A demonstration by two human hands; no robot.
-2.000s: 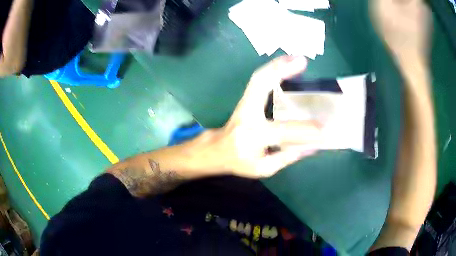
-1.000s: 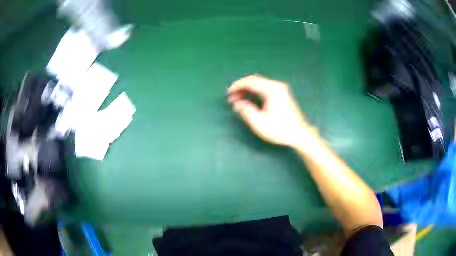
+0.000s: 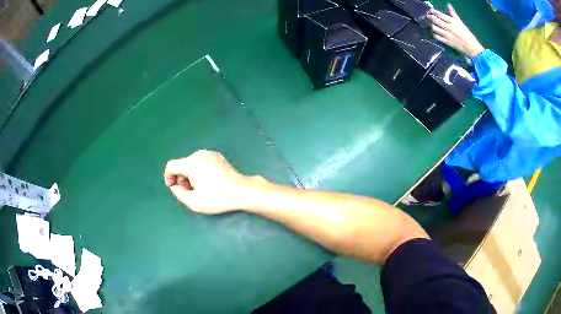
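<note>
My right hand (image 3: 206, 183) is over the green bench mat (image 3: 154, 245), left of centre, its fingers curled into a loose fist with nothing seen in them. My right forearm comes in from the lower right. My left hand is not in view. White leaflets (image 3: 89, 279) lie loosely at the lower left. White coiled cables (image 3: 60, 287) lie beside them, over dark boxes (image 3: 34, 297) cut off by the edge.
Several black boxes (image 3: 332, 52) stand together at the upper right. A person in blue clothing (image 3: 523, 116) has a hand at them. A cardboard carton (image 3: 513, 245) is below the bench at right. A perforated pale bracket (image 3: 27, 193) and small white pieces (image 3: 77, 17) are at left.
The view has swung to the right, bringing in the black boxes and the person in blue. My left hand and the open box it was at are out of view. My right hand stays curled.
</note>
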